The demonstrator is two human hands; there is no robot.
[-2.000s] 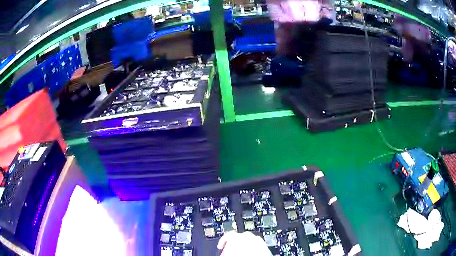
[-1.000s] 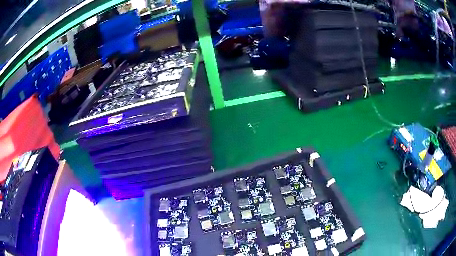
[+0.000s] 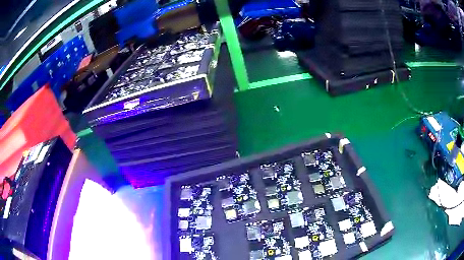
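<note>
A black foam tray (image 3: 379, 195) with pale tape tabs lies in front of me, its near part cut off by the lower frame edge. Small black circuit boards (image 3: 284, 187) with silver squares, white specks and yellow dots lie in it in rows. A bare dark patch shows between boards at the lower left of the tray. Neither my left hand nor my right hand is in the picture.
A tall black tray stack (image 3: 168, 134) with boards on top stands behind left. Another black stack (image 3: 366, 40) stands at the back right. White-violet glare (image 3: 107, 223), a black box (image 3: 38, 198) and a red-orange cover (image 3: 35, 122) are left. A blue box (image 3: 442, 134) and white wipes (image 3: 447, 199) are right.
The pale hand seen over the tray two seconds ago is out of the picture. The view has shifted, so the tray sits further right and higher than one second ago.
</note>
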